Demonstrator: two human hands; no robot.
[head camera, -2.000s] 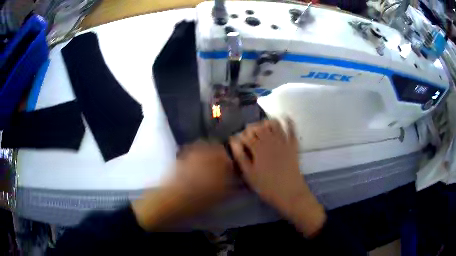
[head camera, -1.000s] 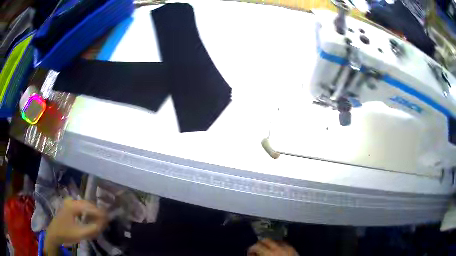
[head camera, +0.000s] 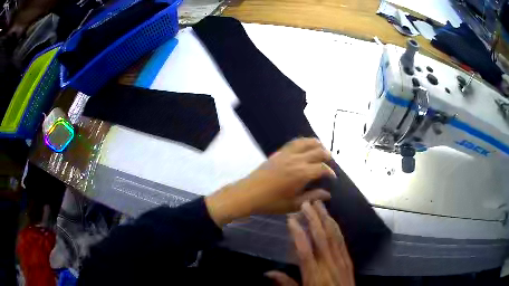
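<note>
A long black cloth panel (head camera: 357, 215) lies slanting under my hands, over the table's ruler-marked front edge. My left hand (head camera: 290, 176) rests on its upper part, fingers curled at the cloth; whether it pinches the cloth is unclear. My right hand (head camera: 321, 246) is just below it, fingers spread and slightly blurred, at the panel's left edge. A second black panel (head camera: 254, 64) lies above, its lower end touching or overlapping the first. A third black panel (head camera: 159, 114) lies flat to the left.
The white sewing machine head (head camera: 413, 106) stands at right, over the white table (head camera: 329, 61). A blue basket (head camera: 120, 53) with dark pieces and a yellow-green basket (head camera: 28, 92) stand at upper left. A small lit coloured device (head camera: 59, 134) is at the left edge. Cloth lies at upper right.
Both hands have come up from below the table edge onto a black panel now at the front. The upper panel has shifted apart from the left one. The view has moved.
</note>
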